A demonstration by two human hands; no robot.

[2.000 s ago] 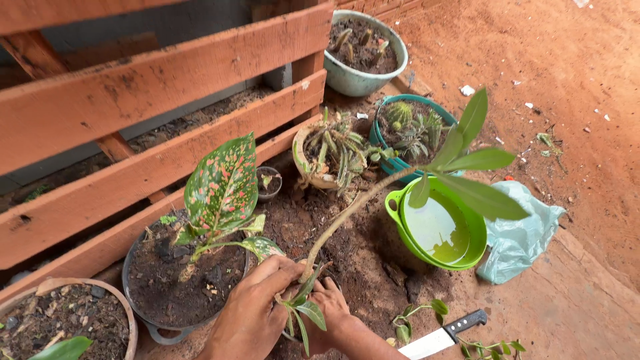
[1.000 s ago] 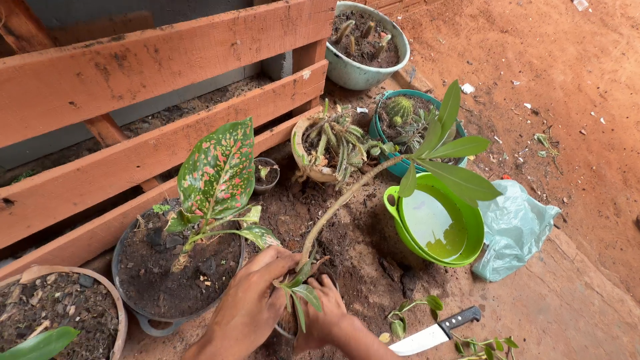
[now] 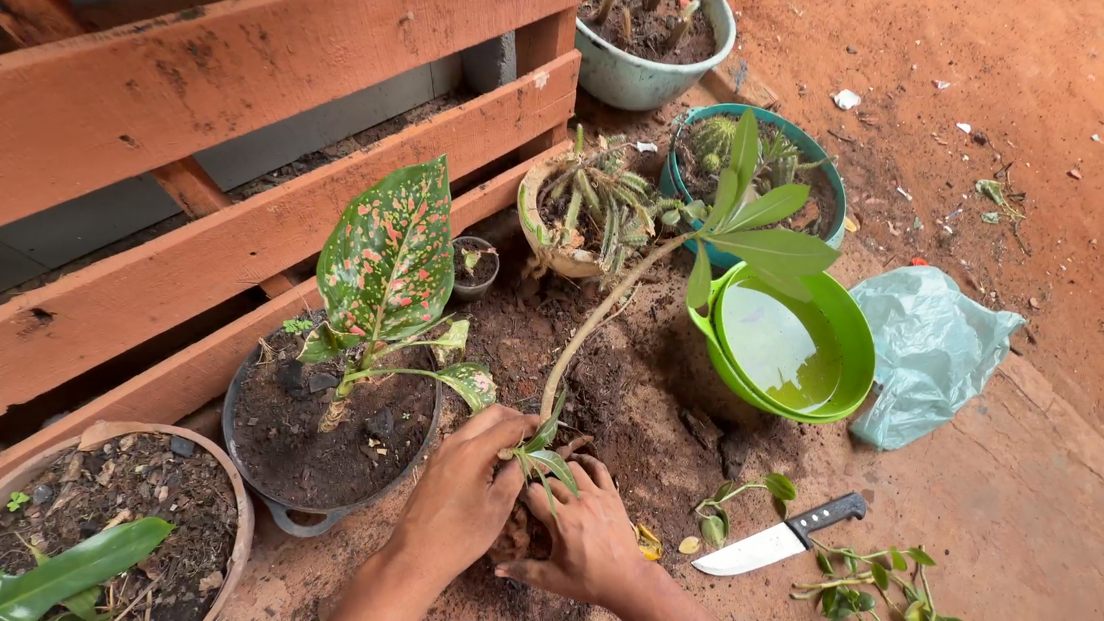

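Note:
My left hand (image 3: pixel 470 479) grips the lower stem of a long, leaning plant (image 3: pixel 595 323), whose leafy top reaches over a green plastic basin (image 3: pixel 849 345) of water. Close against it, my right hand (image 3: pixel 586 535) presses with spread fingers on dark soil around the stem's base. Small leaves at the base partly cover the fingertips, and the roots are hidden. To the right lies a kitchen knife (image 3: pixel 780 539) with a black handle, beside cut green vine sprigs (image 3: pixel 871 578).
An orange wooden slatted fence (image 3: pixel 285 216) runs behind a pot with a pink-spotted plant (image 3: pixel 388 259). A brown-rimmed pot (image 3: pixel 246 517) is at lower left. Cactus pots (image 3: pixel 841 185) and a pale basin (image 3: pixel 638 82) stand farther back. A crumpled plastic bag (image 3: pixel 931 345) lies right of the green basin.
The plant's leafy top has shifted slightly and leans over the green basin's near-fence side. My right hand's fingers, largely hidden behind the base leaves before, now show spread on the soil.

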